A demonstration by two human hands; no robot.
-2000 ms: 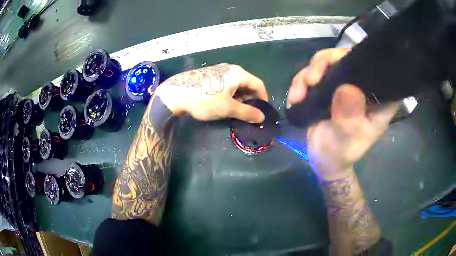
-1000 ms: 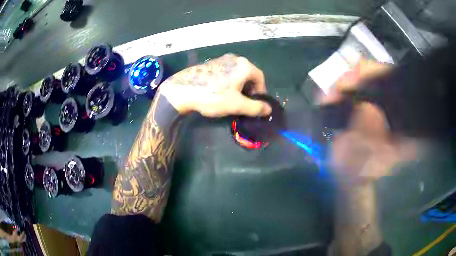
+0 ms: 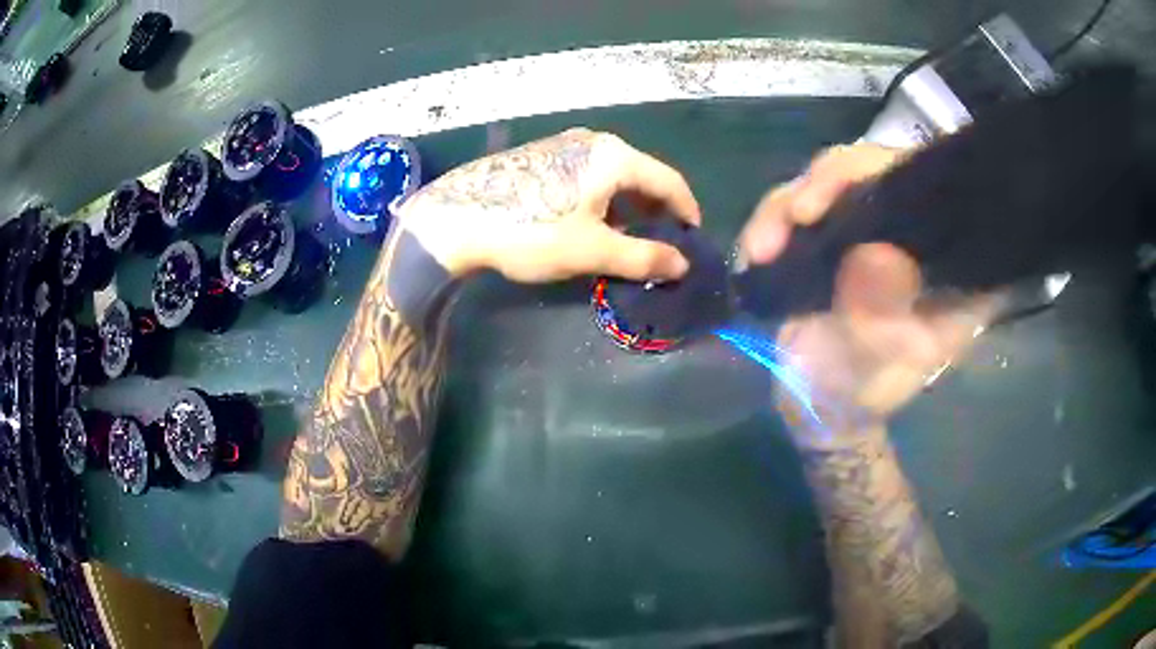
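Observation:
A round black unit [image 3: 653,304] with a red-lit rim lies on the dark green bench surface. My left hand [image 3: 596,222] grips its upper left side with thumb and fingers. My right hand [image 3: 875,304] is wrapped around a thick black electric screwdriver [image 3: 989,203], blurred, its narrow end pointing left at the unit. The tool's tip and the contact point are too dark and blurred to tell. A streak of blue light shows between the unit and my right wrist.
Rows of black units with silvery rims [image 3: 190,434] stand at left, beside a unit glowing blue [image 3: 375,184]. Dark ridged stacks [image 3: 32,380] line the far left edge. A white strip [image 3: 634,79] borders the belt. A screw feeder [image 3: 925,108] is partly hidden behind the screwdriver.
My right hand and the screwdriver have moved left from the feeder towards the unit, leaving more of my right forearm sharp. A black piece on the belt has shifted left.

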